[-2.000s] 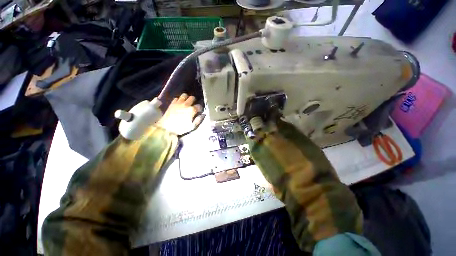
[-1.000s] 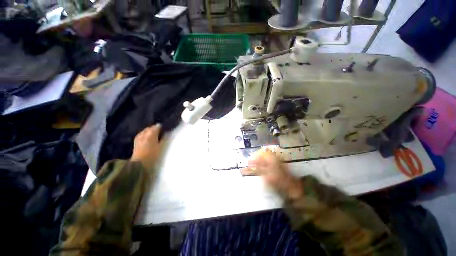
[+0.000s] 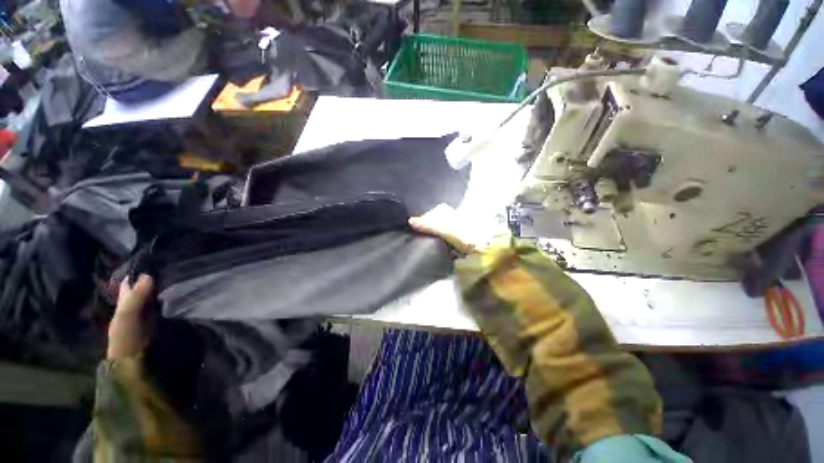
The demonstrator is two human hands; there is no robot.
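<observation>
A dark garment panel with a paler grey underside and stitched seam lines stretches from the table's left part out past its left edge. My left hand holds its far left end, beyond the table. My right hand is on its right end near the machine; the fingertips are at the cloth, partly hidden by glare. The cream sewing machine stands at the right. Its needle area has no cloth under it. The white lamp head is just above the panel's right end.
Orange-handled scissors lie at the table's right edge. A green basket stands behind the table. Thread cones stand above the machine. Piles of dark cloth fill the left side. A person's head in a cap is at the upper left.
The dark cloth has been pulled leftward and toward me, opened out between both hands. My left hand moved far left; my right hand moved from the needle plate onto the cloth. The view shifted left.
</observation>
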